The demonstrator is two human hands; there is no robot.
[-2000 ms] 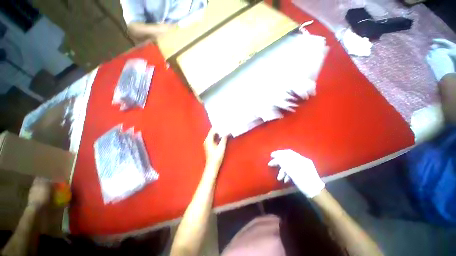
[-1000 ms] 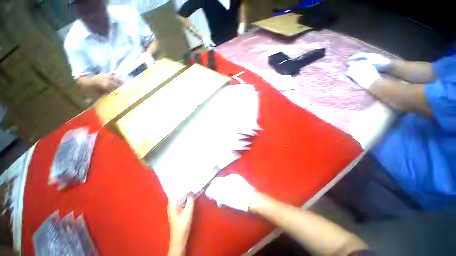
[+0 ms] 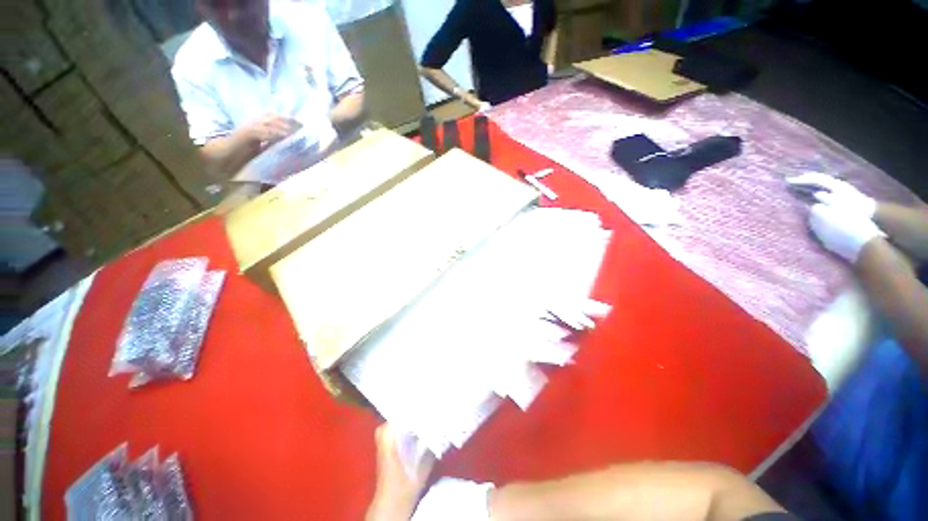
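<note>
White empty bubble bags (image 3: 488, 331) fan out of the open end of a brown supply carton (image 3: 402, 249) lying on the red table. My bare left hand (image 3: 392, 478), at the bottom edge, grips a clear whitish bubble bag (image 3: 415, 455) by its edge, just below the fan. My right hand (image 3: 453, 502), in a white glove, is beside it and partly cut off by the bottom edge; its fingers are hidden. Filled silver-grey bubble bags lie at left in an upper pile (image 3: 168, 321) and a lower pile (image 3: 132, 490), cut off by the bottom edge.
A second brown carton (image 3: 326, 198) lies behind the first. A person in white (image 3: 270, 87) and one in dark clothes (image 3: 499, 51) are beyond the table. At right, gloved hands (image 3: 845, 219) are over pink bubble wrap (image 3: 733, 239), near black items (image 3: 677, 160).
The view has swung up and right, then slightly back left. My gloved right hand has come from the front edge to beside my left hand. The coworker's gloved hands have shifted.
</note>
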